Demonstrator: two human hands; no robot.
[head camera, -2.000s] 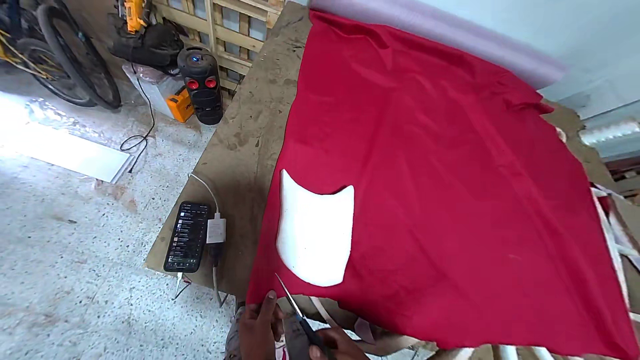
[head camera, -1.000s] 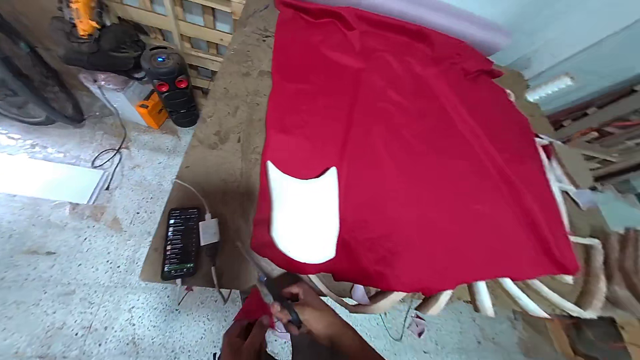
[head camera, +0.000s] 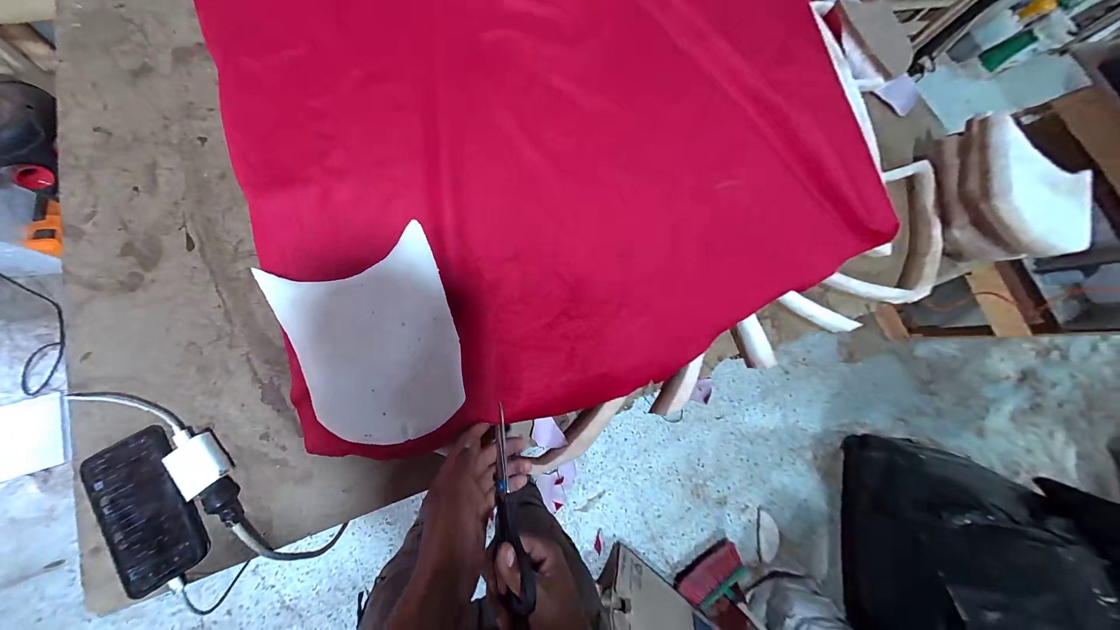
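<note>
A large red cloth (head camera: 560, 192) lies spread over the worktable. On its near left corner rests a curved white pattern piece (head camera: 376, 350). My right hand (head camera: 534, 569) is closed on the black handles of a pair of scissors (head camera: 505, 507), whose blades point away from me and look nearly together, their tip over the cloth's near edge. My left hand (head camera: 477, 464) is at that edge just left of the blades, fingers spread; whether it pinches the cloth cannot be told.
On the table's left lie a smartphone (head camera: 144, 512) and a white adapter (head camera: 198, 464) with cables. Curved padded strips (head camera: 582, 433) stick out under the cloth. Stacked foam-like pieces (head camera: 1015, 188) stand at right. A black bag (head camera: 971, 542), a brush (head camera: 710, 573) and a cardboard box (head camera: 643, 586) are on the floor.
The scissors, beside the cloth's lower left corner a second ago, are now right of the white piece. My left hand no longer shows the red scrap it held then. The view has shifted strongly.
</note>
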